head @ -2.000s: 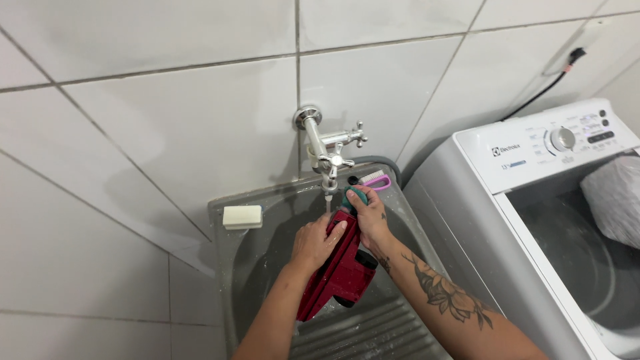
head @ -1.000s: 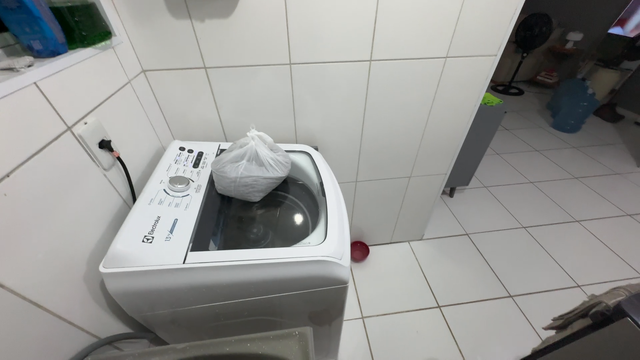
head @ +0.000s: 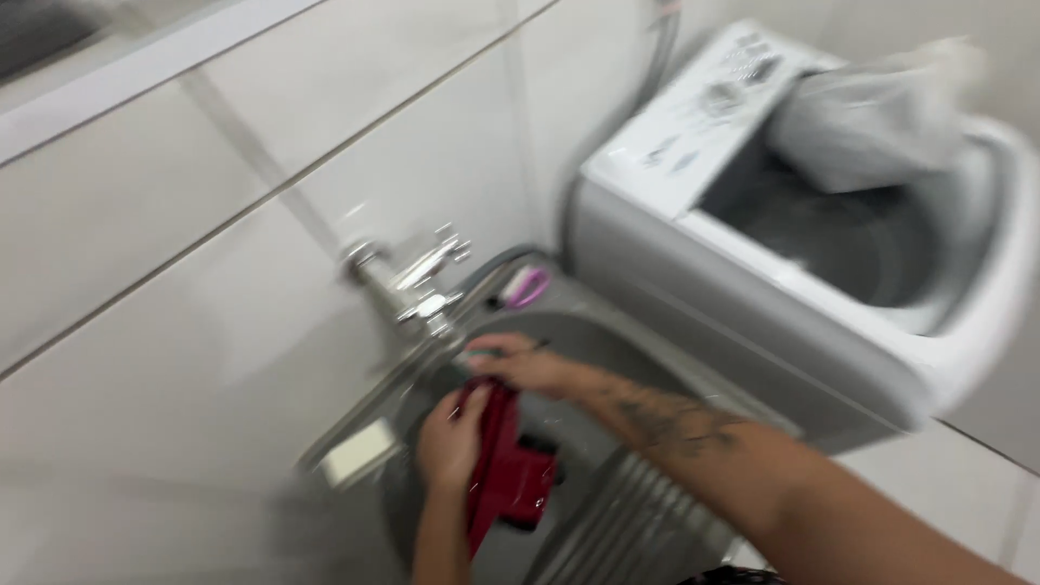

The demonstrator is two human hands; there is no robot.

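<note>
A red plastic part with black pieces (head: 520,479) is in the grey laundry sink (head: 601,341), under the chrome faucet (head: 431,305). My left hand (head: 451,439) grips its upper end, thumb on top. My right hand (head: 520,361) is just above that end, fingers bent around a small greenish thing, perhaps a sponge, mostly hidden by the fingers. Motion blur hides the fine detail, and whether water runs from the faucet cannot be told.
A cream soap bar (head: 359,452) lies on the sink's left rim. A brush with a pink handle (head: 528,287) rests at the back corner. To the right stands an open white washing machine (head: 747,284) with a tied plastic bag (head: 873,122) over its tub. A tiled wall runs behind.
The view swung to the washing machine and floor, then back to the sink. Both hands, out of view one second ago, are again at the red part, much as two seconds ago.
</note>
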